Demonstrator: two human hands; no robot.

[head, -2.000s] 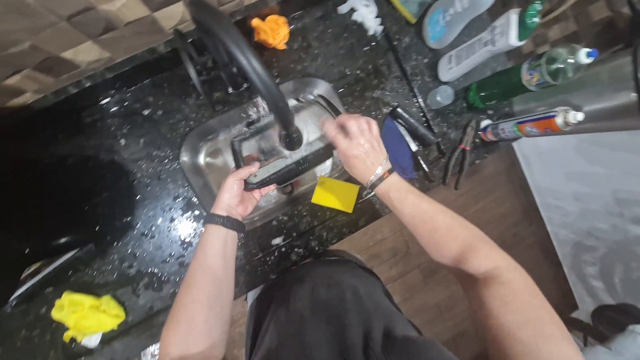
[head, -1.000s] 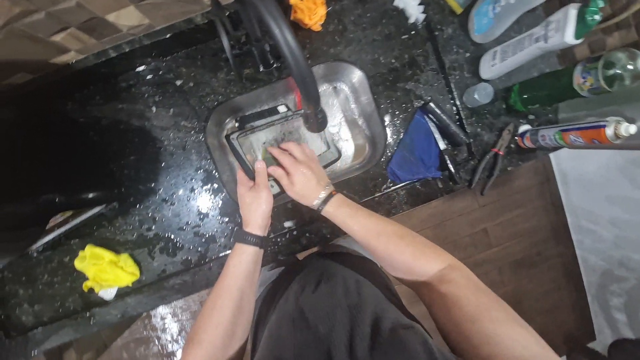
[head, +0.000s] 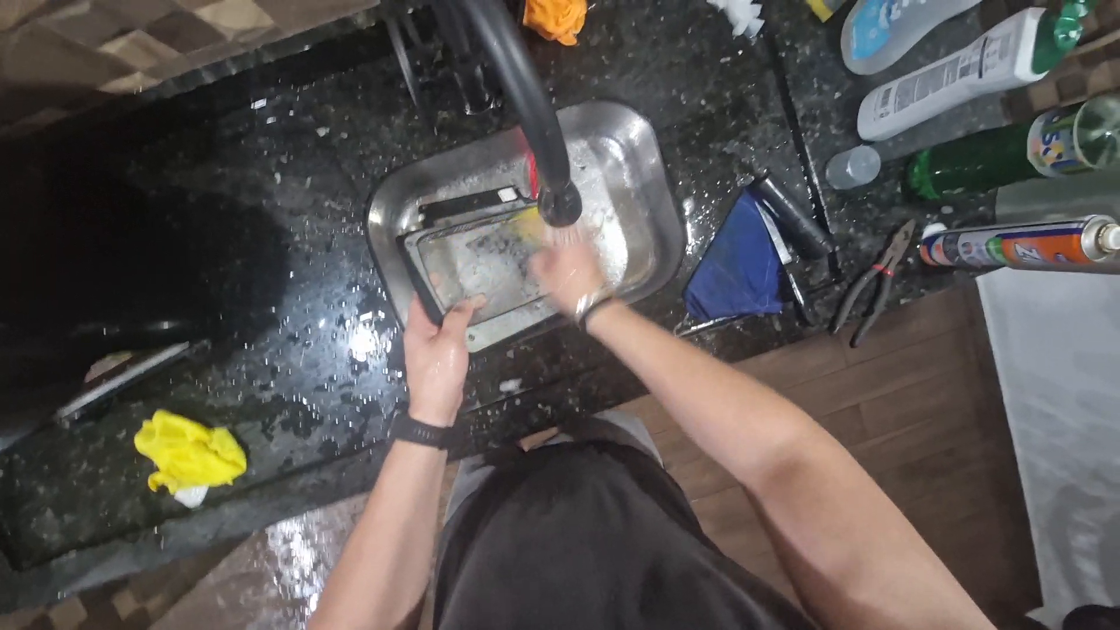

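My left hand point(head: 440, 350) grips the lower left edge of a flat rectangular panel with a dark rim point(head: 490, 267), tilted over the steel sink point(head: 652, 157). Water falls from the black faucet point(head: 560, 203) onto my right hand point(head: 569, 271), which is blurred over the panel's right part. Something yellow shows beside the fingers of that hand; whether it is held cannot be told. Behind the panel lies a dark bar-shaped part point(head: 468, 203) with a small white patch. A red strip point(head: 530, 166) shows beside the faucet.
Right of the sink are a blue cloth point(head: 739, 262), a black cylindrical object point(head: 792, 214), pliers point(head: 875, 280), a spray can point(head: 1019, 243), a green bottle point(head: 980, 166) and white bottles point(head: 949, 74). A yellow cloth point(head: 188, 451) lies left on the wet granite counter point(head: 297, 367); an orange cloth point(head: 556, 19) lies behind.
The yellow sponge seen at the sink's front edge two seconds ago is gone from there. Since one second ago, my right hand has moved right, under the faucet, and my left grips the panel's edge.
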